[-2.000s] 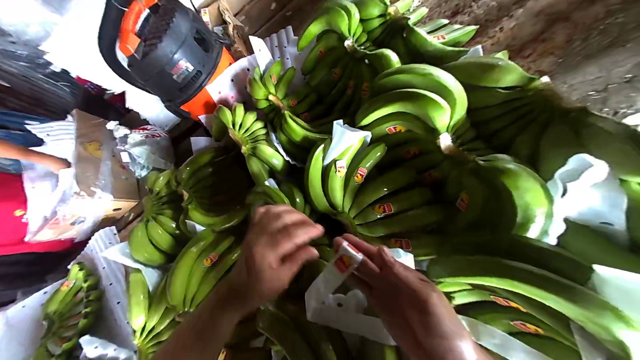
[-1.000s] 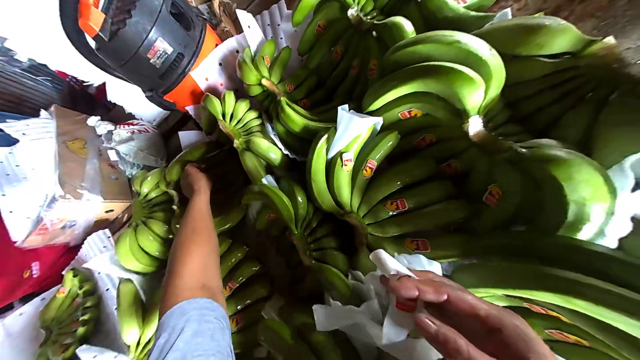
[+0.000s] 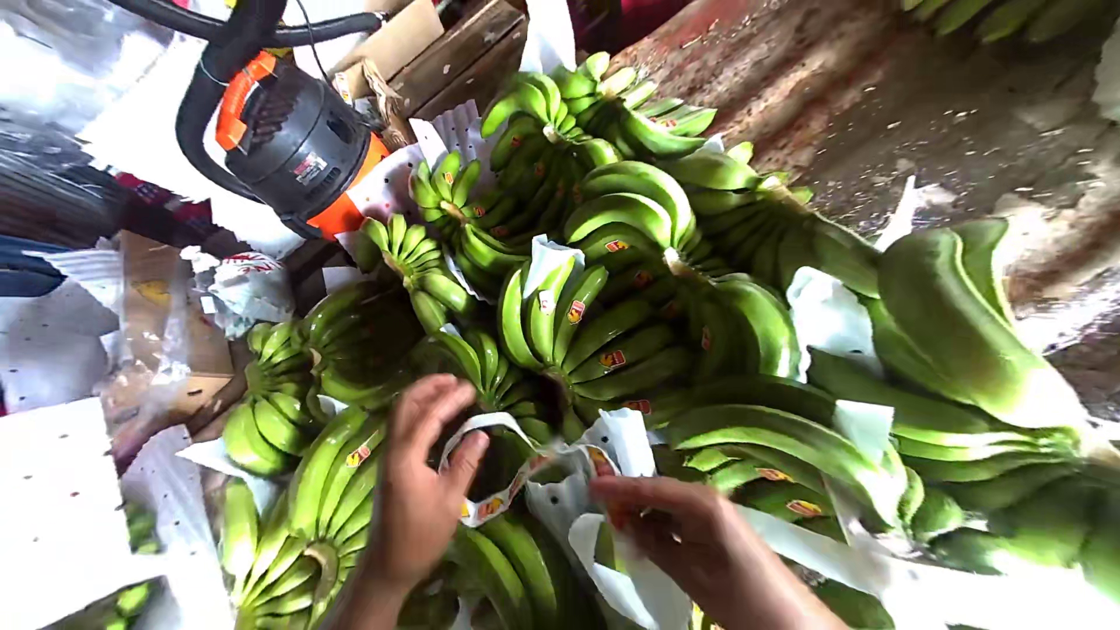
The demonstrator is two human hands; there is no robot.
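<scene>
My left hand is at the lower middle, its thumb and fingers at a loop of white sticker tape that bears small red and yellow stickers. My right hand, to the right, has its fingertips pinched on the other part of that tape, beside crumpled white paper. Beneath and around both hands lie hands of green bananas. One large bunch of green bananas just beyond them bears several stickers. Another bunch lies left of my left hand.
A black and orange canister vacuum cleaner stands at the upper left. Beside the bananas at left are a cardboard box and a crumpled plastic bag. Bare ground shows at the upper right.
My left hand has come back from the bananas at the left to the tape near my right hand. The tape now hangs in a loop between both hands. The view has shifted.
</scene>
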